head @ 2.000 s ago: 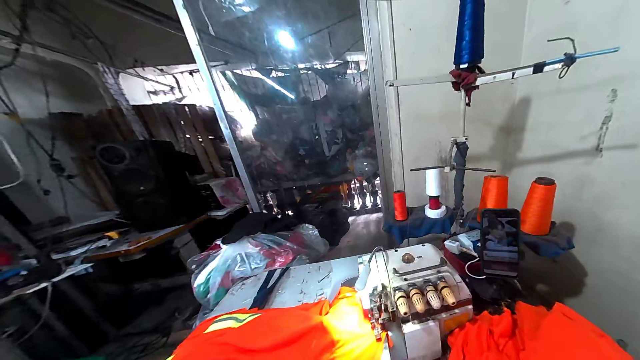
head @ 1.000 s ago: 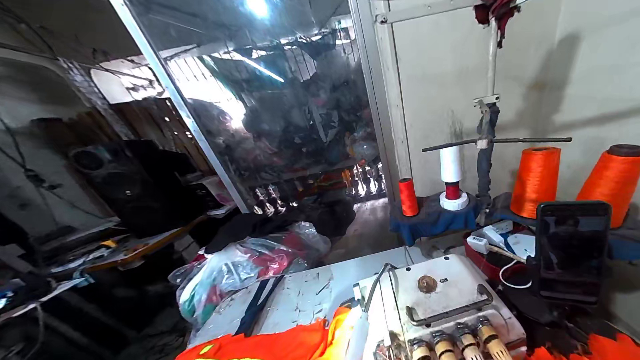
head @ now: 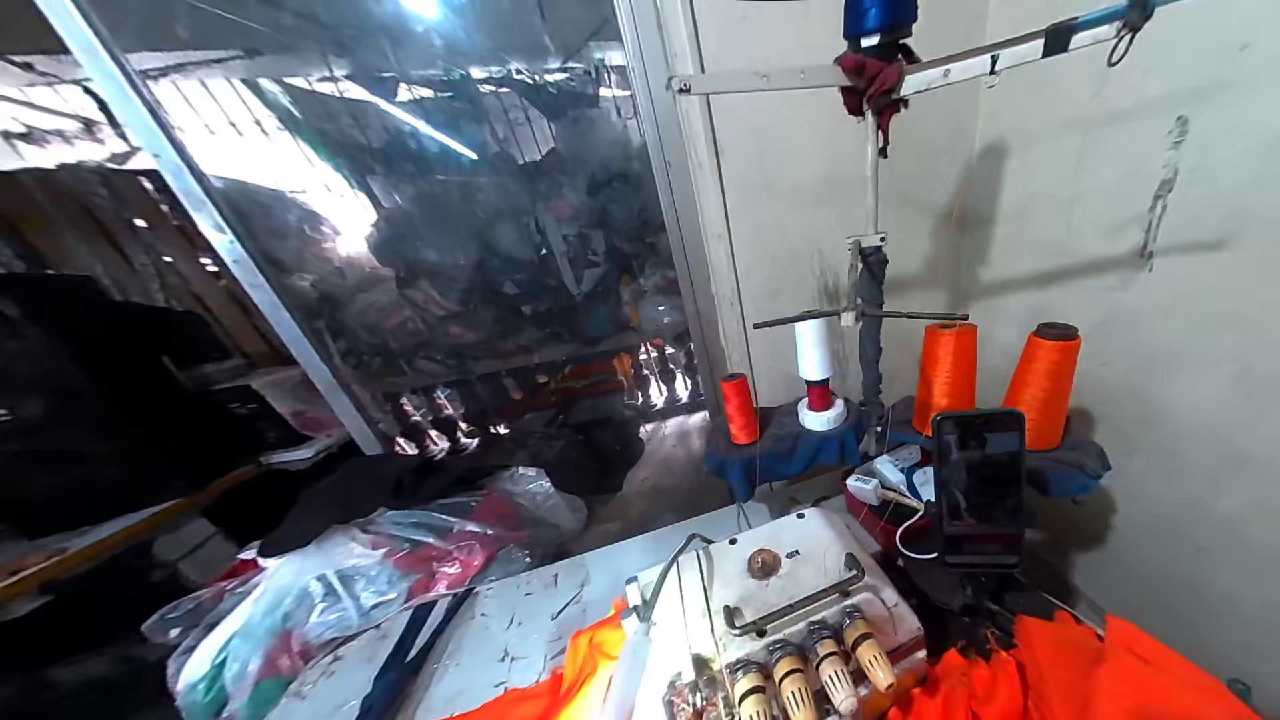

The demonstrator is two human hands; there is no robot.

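Neither of my hands shows in the head view. An overlock sewing machine (head: 790,600) with several tension dials stands at the bottom centre. Bright orange fabric (head: 560,680) lies at its left side, and more orange fabric (head: 1090,670) is heaped to its right. Behind the machine stand a small red-orange thread spool (head: 739,408), a white thread cone (head: 813,348) and two large orange thread cones (head: 947,375). A smartphone (head: 980,490) is propped upright at the right, beside white plugs and a cable (head: 912,515).
Clear plastic bags with cloth (head: 370,570) lie at the left of the white worktable (head: 520,620). A dark strap (head: 410,650) crosses the tabletop. The thread stand pole (head: 872,330) rises behind, near a metal-framed glass panel (head: 480,250) and a pale wall.
The view has shifted and moved nearer to the machine. Less of the orange fabric left of the machine shows than two seconds ago.
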